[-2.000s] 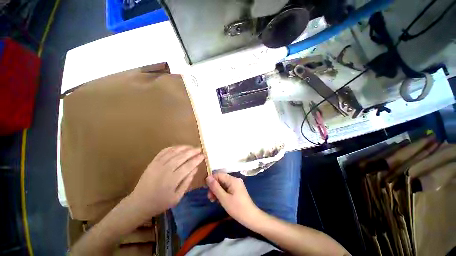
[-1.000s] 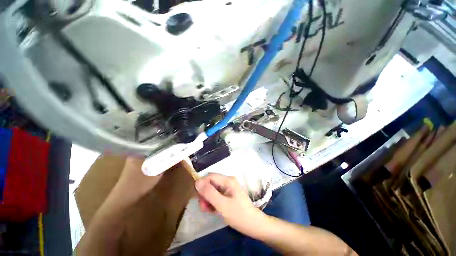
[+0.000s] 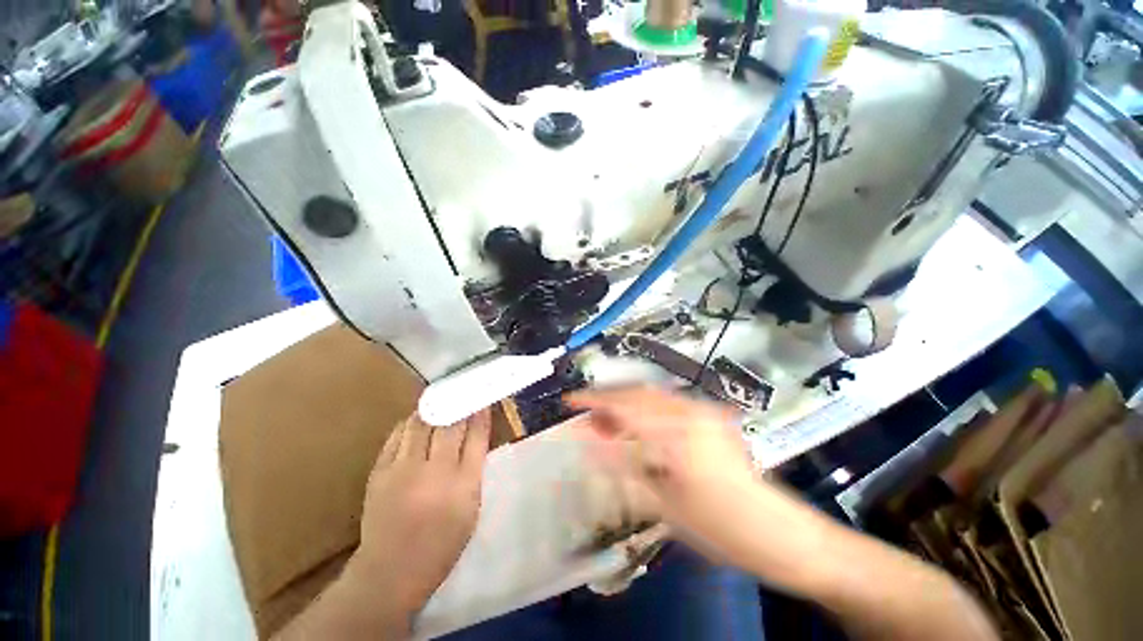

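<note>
The brown panel [image 3: 307, 438] lies flat on the white table left of the needle area, its right edge under the white bar [image 3: 489, 387]. My left hand [image 3: 426, 501] rests flat on the panel, fingertips close to the white bar. My right hand [image 3: 664, 451] is blurred, over the machine bed right of the panel, fingers pointing left to the needle area; whether it holds anything cannot be told. The off-white sewing machine [image 3: 602, 163] stands over the work. The presser foot and needle area [image 3: 547, 307] is dark, partly hidden by the white bar.
A blue tube [image 3: 715, 200] slants across the machine head. A tape roll [image 3: 865, 328] is by the machine base. A panel stack [image 3: 1078, 526] is at lower right. A thread spool [image 3: 664, 25] stands above the head. A red bin [image 3: 50, 413] is at far left.
The view has tilted up, showing more of the machine. The panel is now under the white bar. My right hand has left the panel's edge and moved right.
</note>
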